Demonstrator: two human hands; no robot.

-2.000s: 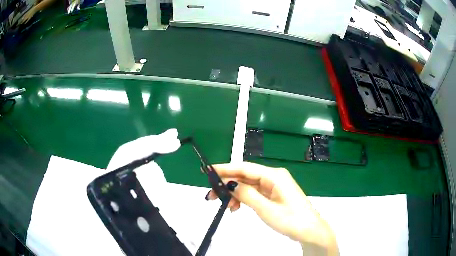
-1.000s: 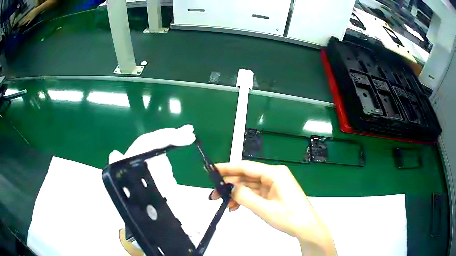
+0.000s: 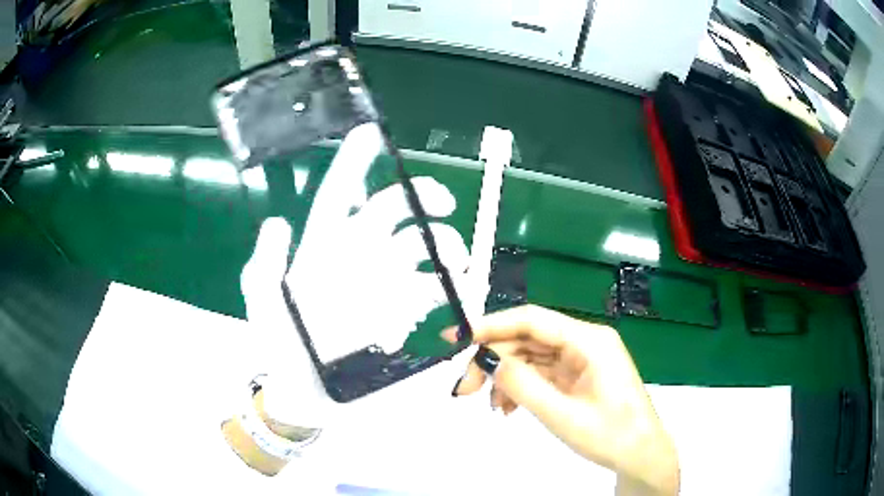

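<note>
A phone middle frame [image 3: 302,105] is raised and tilted in front of me, its solid plate at the upper left and its narrow strip at the lower end. My left hand [image 3: 363,232], in a white glove, is behind the frame, with fingers on its long side. A pale band [image 3: 267,441] is on the left wrist. My bare right hand [image 3: 562,378], with dark nails, pinches the frame's lower right corner. A blue pen-like tool [image 3: 363,490] lies on the white work sheet [image 3: 145,387] at the bottom edge, partly cut off.
More middle frames [image 3: 669,295] lie on the green conveyor belt [image 3: 572,218] at the right. A white guide bar [image 3: 490,194] crosses the belt. Black blister trays [image 3: 756,184] stand over a red tray edge [image 3: 669,184] at the far right. White cabinets [image 3: 465,24] and metal posts are behind.
The held frame has been turned and lifted, its solid plate going from the lower left to the upper left. My left hand has opened out behind it. The view has shifted slightly.
</note>
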